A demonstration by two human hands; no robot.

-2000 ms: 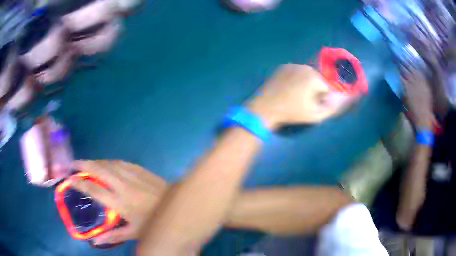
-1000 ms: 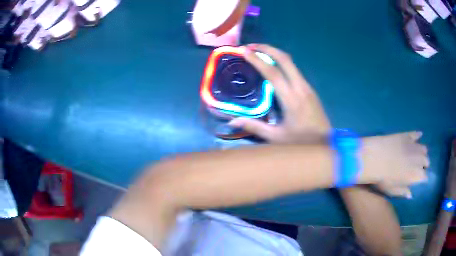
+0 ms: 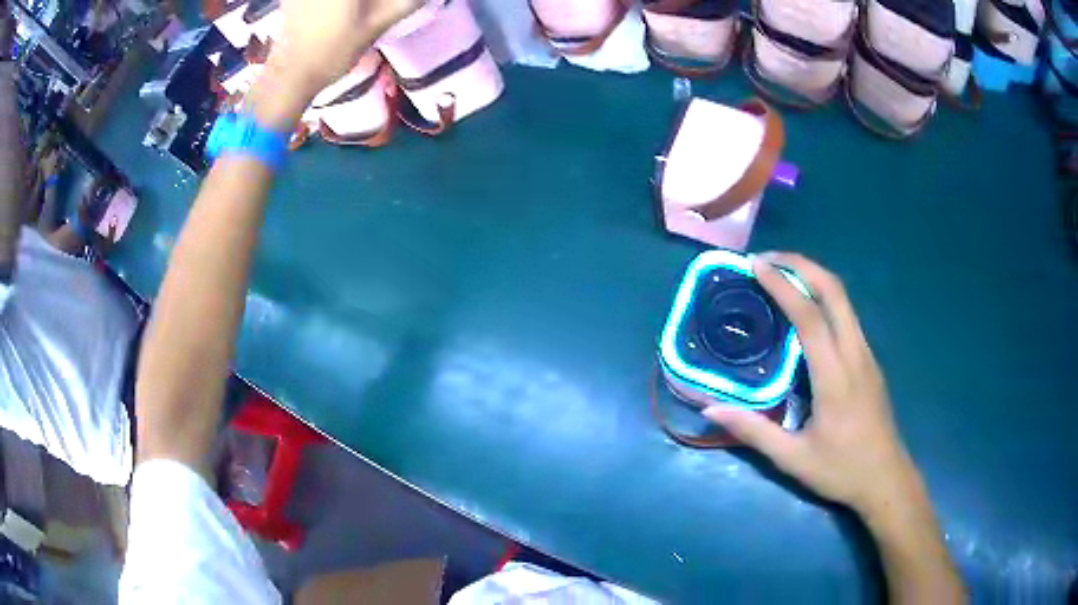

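My right hand (image 3: 839, 402) holds a speaker (image 3: 735, 327) with its black face up, thumb at the lower edge and fingers at the upper right. Its light ring glows cyan-white, and a brown strap shows below it. Just beyond stands a pink speaker (image 3: 709, 169) with a brown strap and a purple plug (image 3: 784, 175) at its right side. My left hand (image 3: 337, 36), with a blue band on its wrist, is over pink speakers (image 3: 453, 71) at the upper left. The top edge cuts it off, so its grip is hidden.
Rows of pink speakers (image 3: 804, 41) with straps line the far side of the green bench (image 3: 497, 296). A person in a white top (image 3: 65, 337) is at the left. A red stool (image 3: 278, 467) and a cardboard piece (image 3: 372, 584) are below the bench's curved edge.
My left arm has uncrossed from my right and swung to the upper left. The ring light changed from red-orange and blue to cyan-white. The view has shifted, showing more of the far rows.
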